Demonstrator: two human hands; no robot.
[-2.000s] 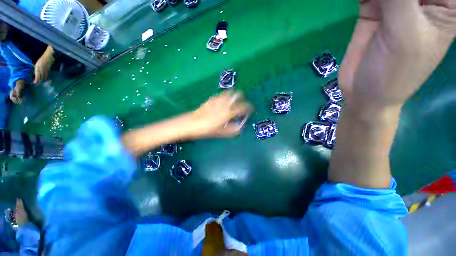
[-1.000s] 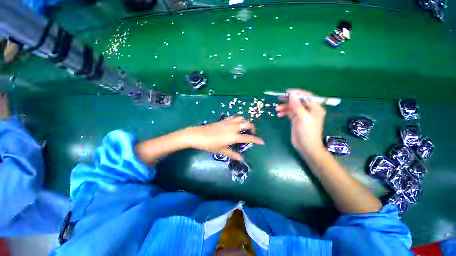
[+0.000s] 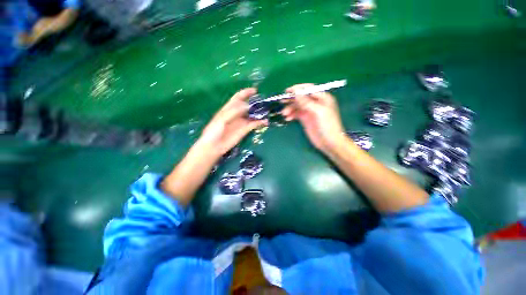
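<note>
The frame is blurred. My left hand (image 3: 230, 124), bare, holds a small dark square unit (image 3: 259, 109) between thumb and fingers, above the green mat. My right hand (image 3: 314, 115), bare, holds a slim pale pen-like tool (image 3: 323, 88), its thin front end pointing left and meeting the unit. Whether the tip touches it cannot be told. Pale crumbs (image 3: 259, 136) lie below the held unit.
Several dark units (image 3: 252, 201) lie near my left forearm. A pile of units (image 3: 441, 150) and a few single ones (image 3: 379, 113) lie right. Pale bits (image 3: 104, 80) dot the green strip. A dark-banded post (image 3: 86, 135) is left. Another person's arm (image 3: 52, 24) is top left.
My left hand has moved up from the loose units and now holds one. My right hand has moved left with the tool to meet it. The camera view has shifted.
</note>
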